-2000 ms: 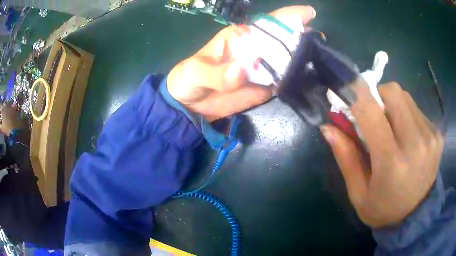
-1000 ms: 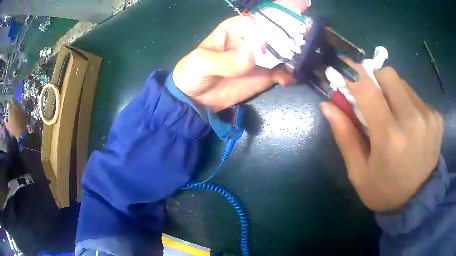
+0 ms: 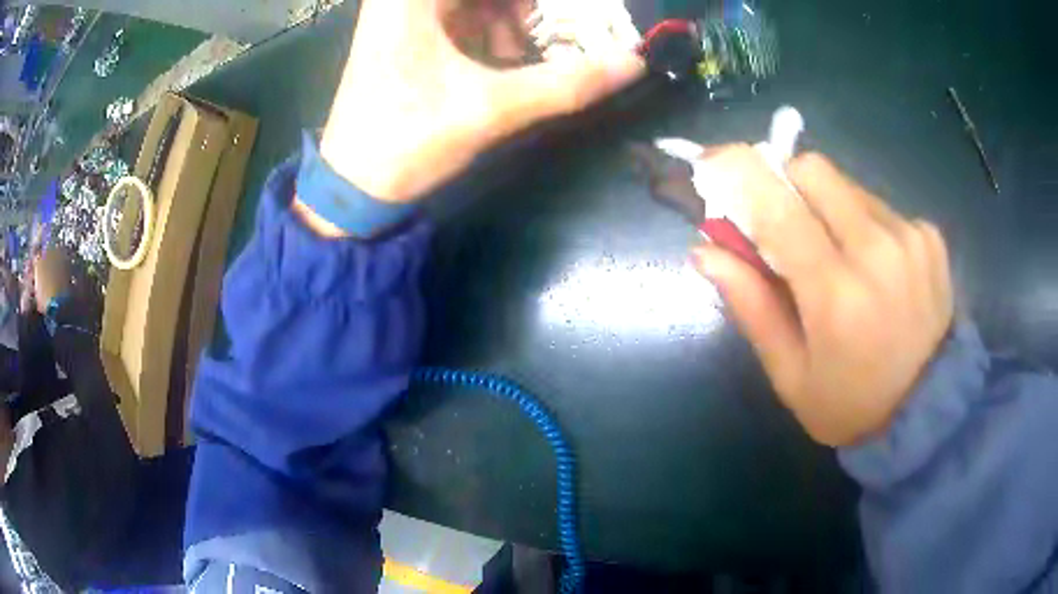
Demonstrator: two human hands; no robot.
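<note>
My left hand (image 3: 464, 104) is at the top centre, cut off by the upper edge, and holds a white block (image 3: 586, 26) of a wired assembly. A red and black wire and a blurred green circuit board (image 3: 737, 56) hang out to its right. My right hand (image 3: 824, 273) is at the right, closed around side cutters (image 3: 733, 238) with red at the grip and white-wrapped handles. The dark cutter jaws point up-left, apart from the assembly. They are blurred.
A blue coiled cord (image 3: 559, 447) lies on the dark green bench (image 3: 650, 429). A brown cardboard tray (image 3: 174, 279) with a pale yellow ring (image 3: 129, 223) is at left. A slim dark stick (image 3: 972, 139) lies at right. Another person's arm and assemblies are at far left.
My left hand has moved up and left and turned, swinging the board to the right side of the block. The cutters have come away from the assembly; my right hand has shifted slightly left.
</note>
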